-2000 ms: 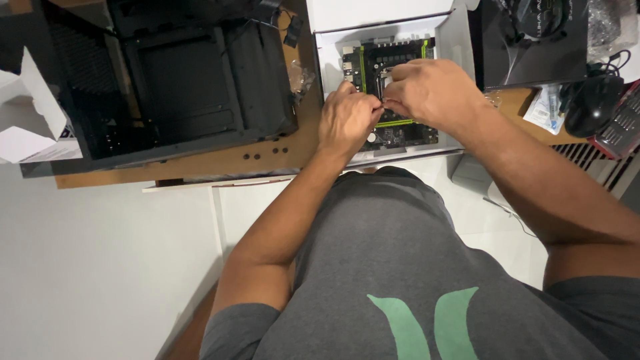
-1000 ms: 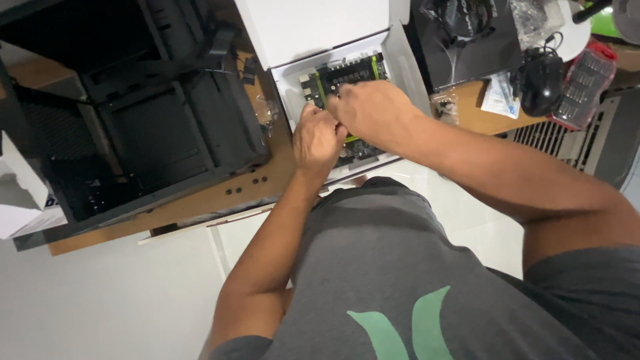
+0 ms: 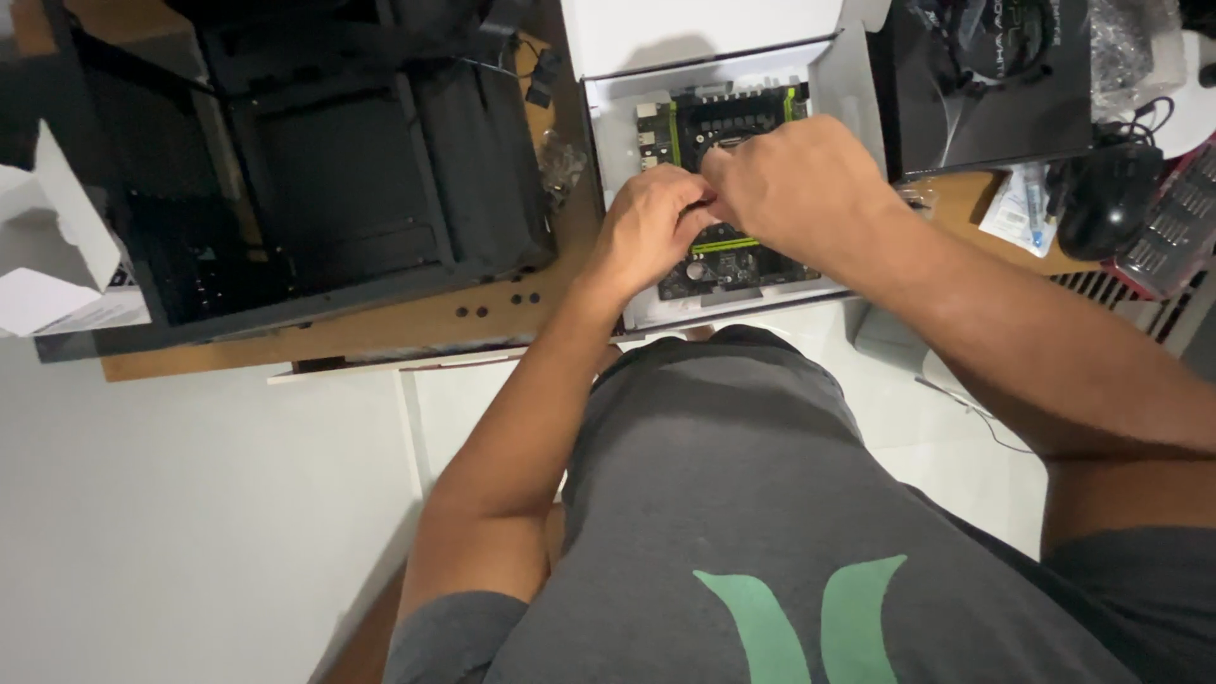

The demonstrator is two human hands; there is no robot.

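Note:
A black computer motherboard (image 3: 727, 271) with bright green stripes lies in an open white cardboard box (image 3: 613, 123). Over the middle of the board, my left hand (image 3: 651, 223) and my right hand (image 3: 798, 185) meet with their fingertips close together. The fingers are bent, and whatever may be between them is too small and hidden to tell. Part of a dark round thing shows just above my right fingertips. My hands cover the board's centre, while its ports show at the left edge and a round silver battery near the bottom.
A black computer case (image 3: 332, 171) lies open at the left, beside a white carton (image 3: 57, 247). Several small dark screws or standoffs (image 3: 482, 312) sit on the wooden table (image 3: 408, 337). At the right are a black box (image 3: 988, 123), a computer mouse (image 3: 1110, 204) and a screwdriver bit set (image 3: 1173, 223).
Both hands stay close together over the motherboard, with small shifts of the fingers. The view has swung a little and back.

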